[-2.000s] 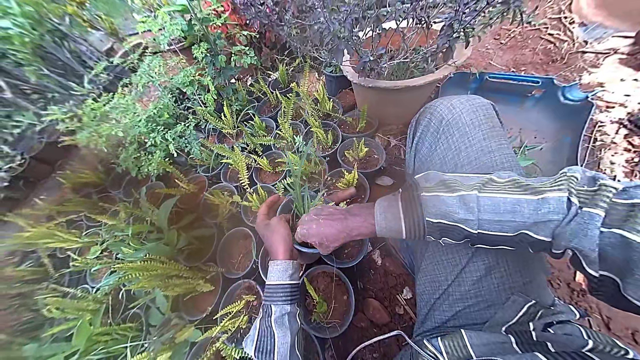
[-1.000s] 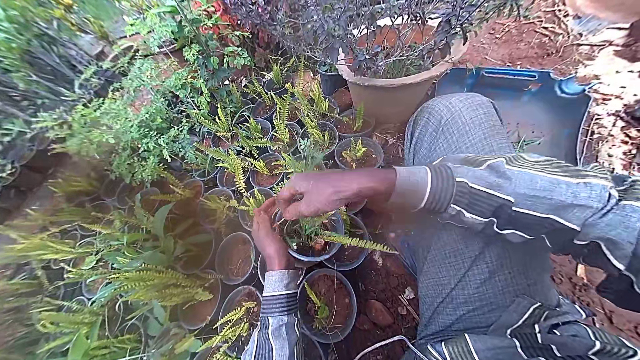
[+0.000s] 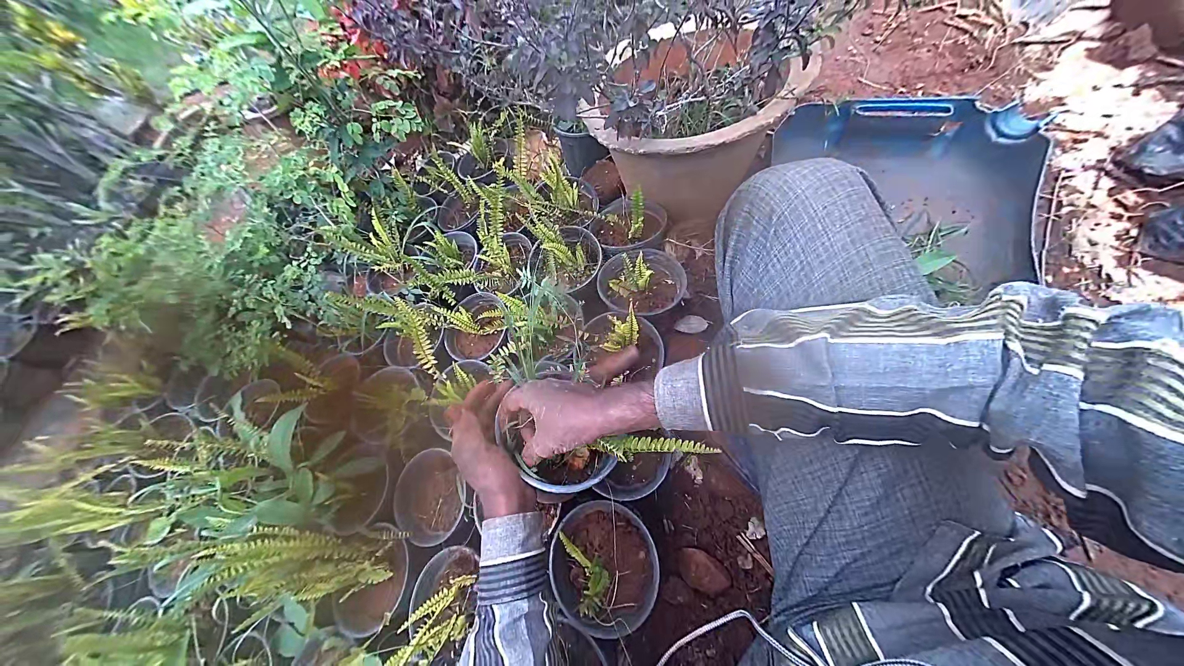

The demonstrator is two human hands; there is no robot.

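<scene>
My left hand (image 3: pixel 483 453) holds the left side of a round plastic pot (image 3: pixel 566 483) of dark soil. Inside the pot's rim, my right hand (image 3: pixel 560 416) has its fingers closed on thin green plant stems (image 3: pixel 532 328), whose tops stick up above the knuckles. A fern frond (image 3: pixel 652 445) hangs out over the pot's right edge. Just below stands another pot (image 3: pixel 604 569) of reddish soil with a small fern seedling (image 3: pixel 594 578). My fingertips are partly hidden among the stems.
Many small pots with fern seedlings (image 3: pixel 634 277) crowd ahead and to the left. A large planter (image 3: pixel 684 171) with a dark-leaved shrub stands at the top, beside a blue plastic tray (image 3: pixel 980 185). My knee is on the right. A stone (image 3: pixel 703 571) and a white cord (image 3: pixel 717 622) lie on soil.
My right hand has drawn down and left into the pot, its fingers now closed on upright stems. My left hand stays at the pot's left side.
</scene>
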